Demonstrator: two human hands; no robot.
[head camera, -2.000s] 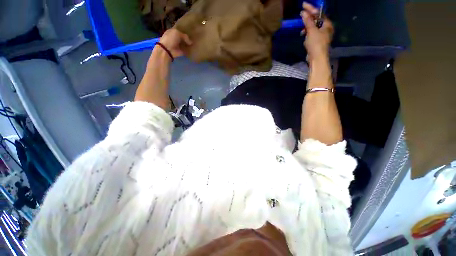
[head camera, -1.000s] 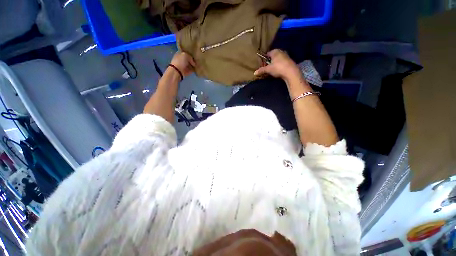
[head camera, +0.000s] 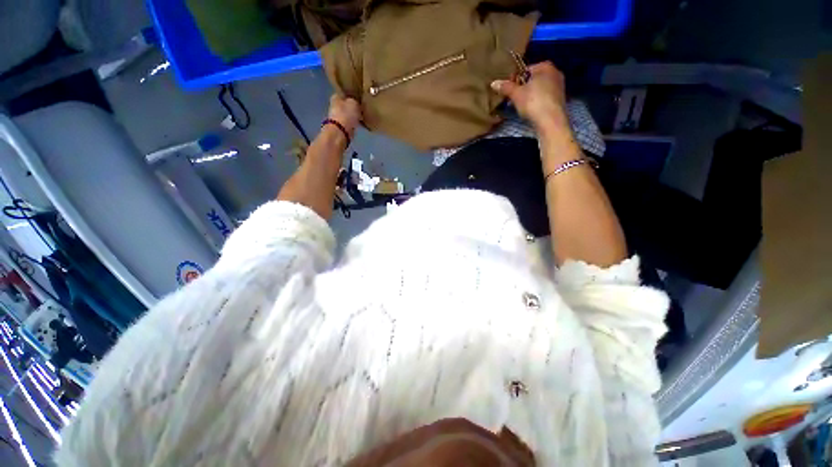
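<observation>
A brown fabric panel (head camera: 415, 100) is stretched between my hands at the top centre, at the near edge of a blue bin. A silvery metal zip (head camera: 418, 75) runs slantwise across it. My left hand (head camera: 345, 113) grips the panel's left edge. My right hand (head camera: 536, 89) grips its right edge, and a small metal tool, probably thread snips (head camera: 520, 69), shows at its fingers. The fingertips of my left hand are partly hidden by the cloth.
The blue bin (head camera: 584, 29) holds more brown cloth and a green piece (head camera: 233, 27). Brown cloth (head camera: 792, 228) hangs at the right above a white machine surface (head camera: 730, 401). Scraps (head camera: 372, 175) lie on the floor. A grey-white machine part (head camera: 119, 173) stands at the left.
My right hand, raised and off the cloth at first, has come down and taken hold of the panel's right edge. The panel is spread with its zip showing and has lately shifted slightly right.
</observation>
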